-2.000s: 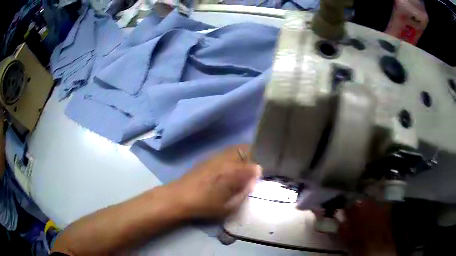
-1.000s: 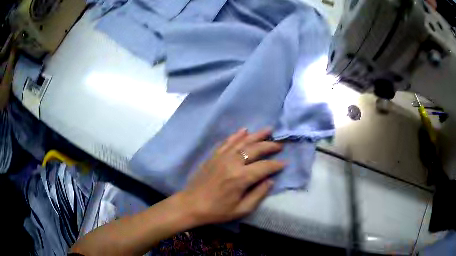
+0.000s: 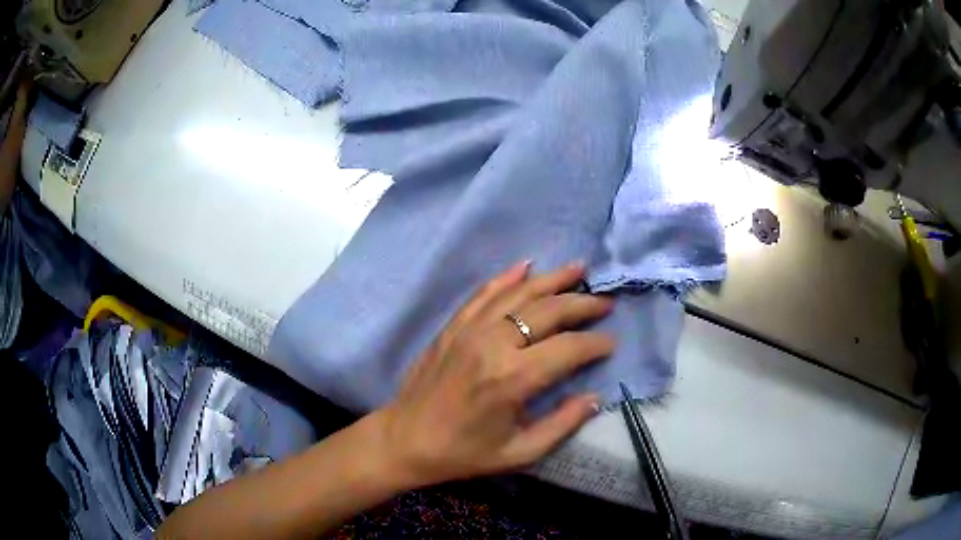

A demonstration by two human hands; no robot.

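Note:
A light blue cloth panel (image 3: 422, 222) with frayed edges lies over the white table and up beside the sewing machine head (image 3: 832, 95). My left hand (image 3: 506, 369), with a ring, lies flat with its fingers spread on the cloth near the table's front edge. A small folded frayed edge (image 3: 659, 283) lies just right of my fingertips. A slim dark pointed metal tool (image 3: 648, 454) comes in from the bottom edge, its tip at the lower edge of the cloth. My right hand is out of the picture.
A metal machine bed (image 3: 817, 295) is at right, with a yellow-handled tool (image 3: 917, 253) on it. A bundle of blue and white cut parts (image 3: 116, 422) hangs below the table at left, near a yellow curved item (image 3: 132, 314). Another cream machine (image 3: 90, 37) is at upper left.
The view has shifted down from the machine head. My left hand has moved from beside the needle area to the front cloth. The dark tool has moved left to the cloth's edge.

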